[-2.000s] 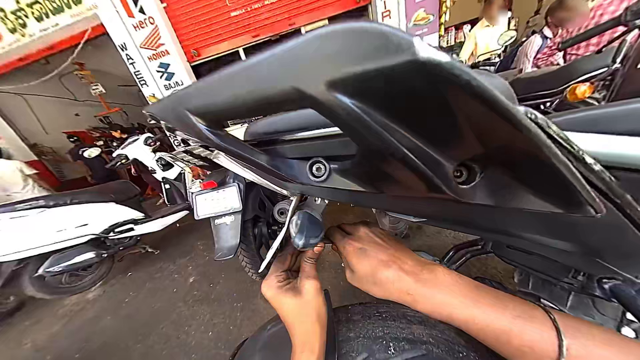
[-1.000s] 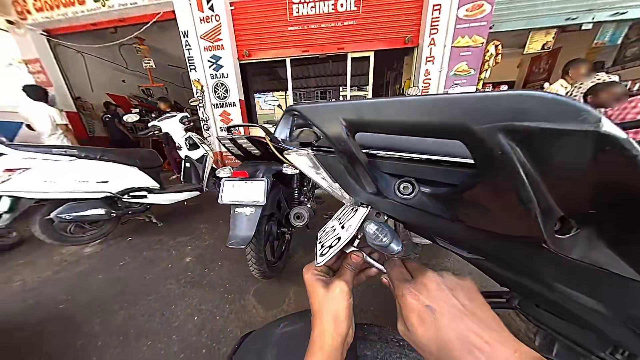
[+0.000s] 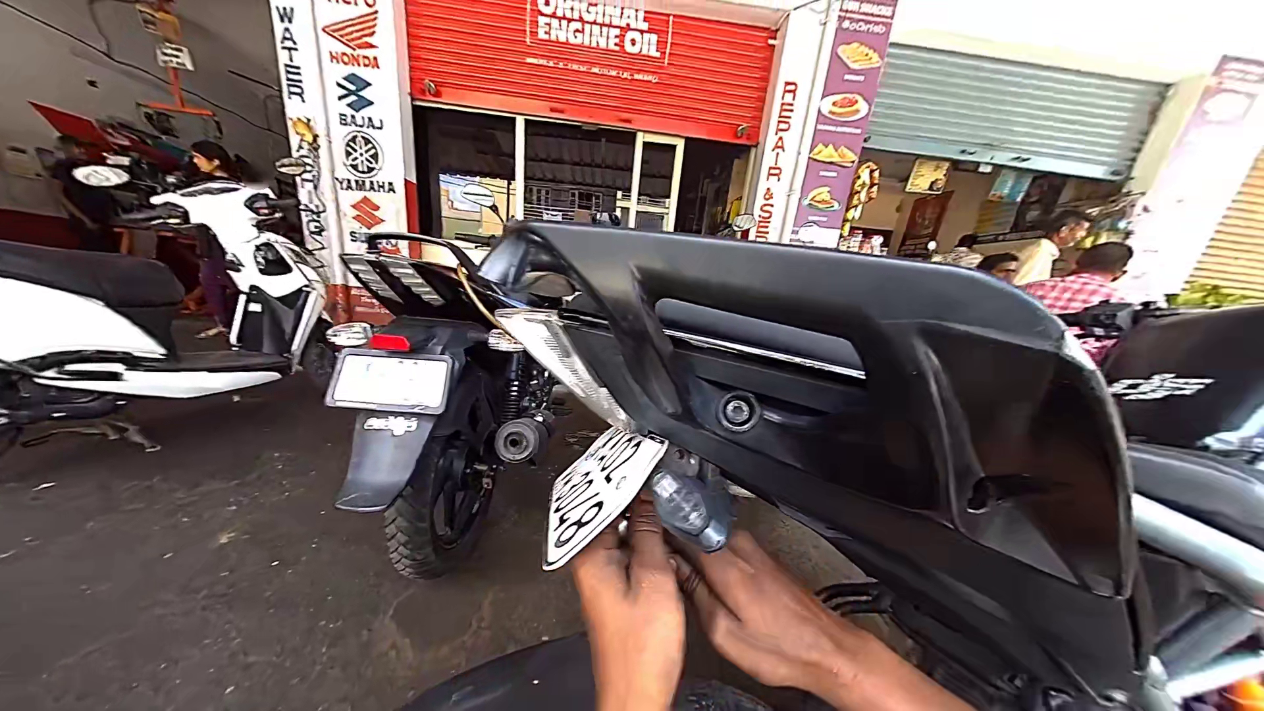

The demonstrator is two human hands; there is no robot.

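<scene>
The black tail panel (image 3: 1017, 395) of a motorcycle fills the right half of the head view. Below its rear end hang a tilted white number plate (image 3: 600, 499) bearing writing and a clear-lensed turn signal (image 3: 686, 506). My left hand (image 3: 634, 583) is raised beneath the plate, with its fingertips at the lower edge beside the turn signal. Close against it, my right hand (image 3: 755, 612) reaches in from the right under the turn signal. The plate and the lamp partly hide the fingertips of both hands, so what they grip cannot be made out. Under my wrists shows a black rear tyre (image 3: 726, 694).
Another motorcycle's plate (image 3: 390, 381) and rear wheel (image 3: 439, 504) stand just behind. A white scooter (image 3: 89, 326) is at the left. Black hoses or cables (image 3: 854, 597) run beside my right forearm. People (image 3: 1081, 272) are near the shopfront at the right.
The view has swung and levelled. The number plate, plain at one second ago, now shows beside the turn signal, and both hands stay close together under the lamp.
</scene>
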